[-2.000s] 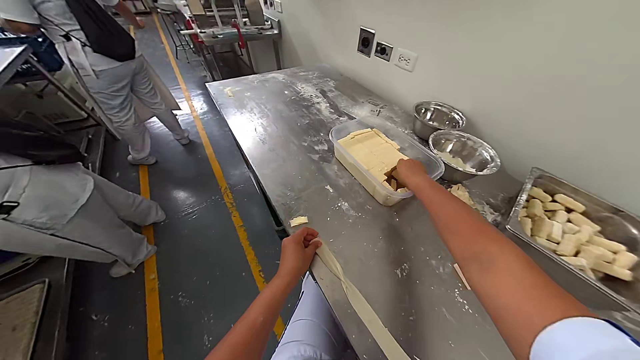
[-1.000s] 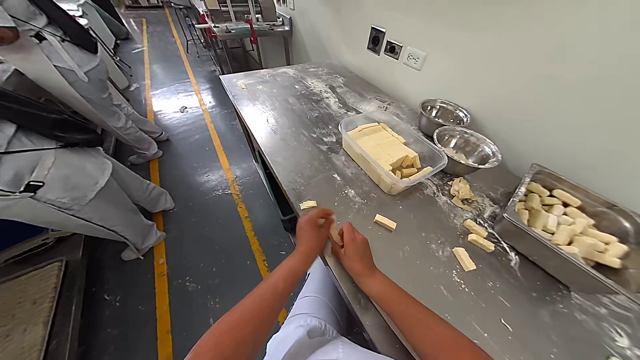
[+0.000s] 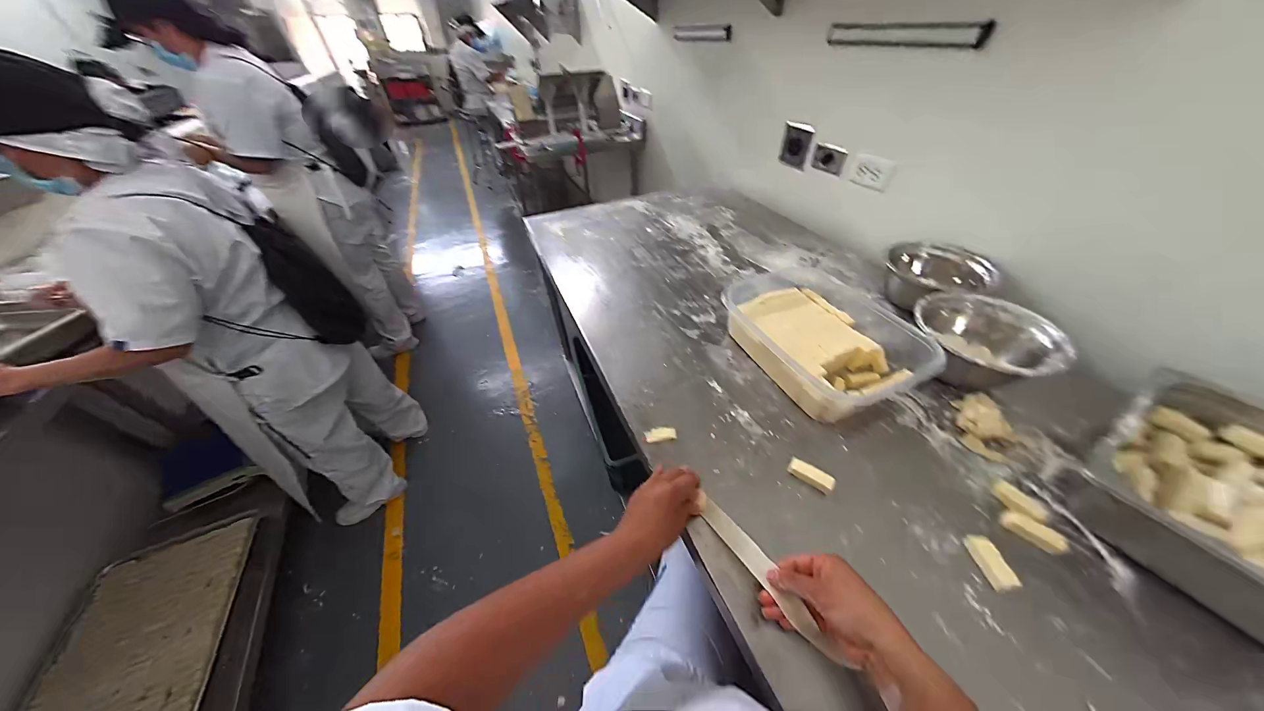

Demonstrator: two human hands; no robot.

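Observation:
My left hand point(image 3: 666, 506) holds one end of a pale dough strip point(image 3: 739, 541) at the near edge of the steel table. Farther along the strip, my right hand point(image 3: 825, 604) holds it between thumb and fingers. One short cheese-like stick point(image 3: 811, 475) lies just beyond my hands, and a smaller piece point(image 3: 661, 434) is near the table edge. A clear plastic tub point(image 3: 834, 407) holds a pale yellow slab, partly cut into sticks. Several more sticks point(image 3: 991, 563) lie at the right, beside dough scraps point(image 3: 984, 420).
Two steel bowls point(image 3: 943, 275) stand by the wall. A steel pan point(image 3: 1175, 533) of pale wrapped-looking pieces is at the right. Flour dusts the steel table point(image 3: 652, 296). Co-workers point(image 3: 232, 276) stand at the left across the aisle; a filled tray point(image 3: 148, 612) sits lower left.
My right hand was at the tub, then came beside my left hand; now it is lower right on the strip. A stick lies on the table where none showed two seconds ago. The view has tilted up.

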